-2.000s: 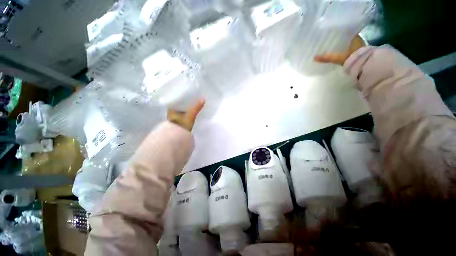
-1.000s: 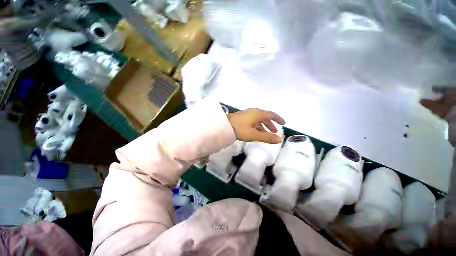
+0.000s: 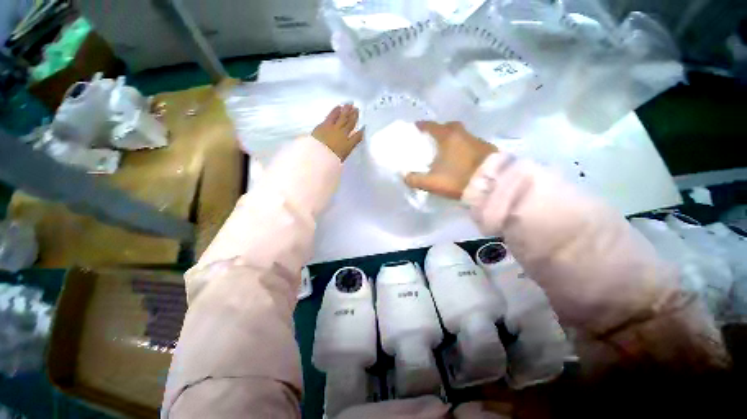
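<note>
My right hand point(image 3: 452, 159) grips a white piece, apparently a camera base point(image 3: 401, 149), inside a clear ribbed air-column bag point(image 3: 397, 214) over the white board point(image 3: 358, 235). My left hand point(image 3: 337, 132) is flat with its fingers slightly apart, beside that bag, at the edge of another clear sleeve point(image 3: 274, 110). It holds nothing that I can see. The rest of the gripped camera is blurred by plastic. Several unbagged white cameras point(image 3: 401, 311) lie in a row along the near edge, some with black round lens faces up.
More bagged cameras point(image 3: 495, 78) stand at the back of the board. A shallow cardboard tray with dark rods point(image 3: 90, 344) is at lower left, near brown wrapping point(image 3: 164, 204). A grey bar point(image 3: 90, 192) crosses the left. White wrapped items point(image 3: 696, 262) lie at right.
The view has swung left-to-right back over the board. My left hand has moved from above the camera row to the sleeves. My right hand now grips a bagged camera.
</note>
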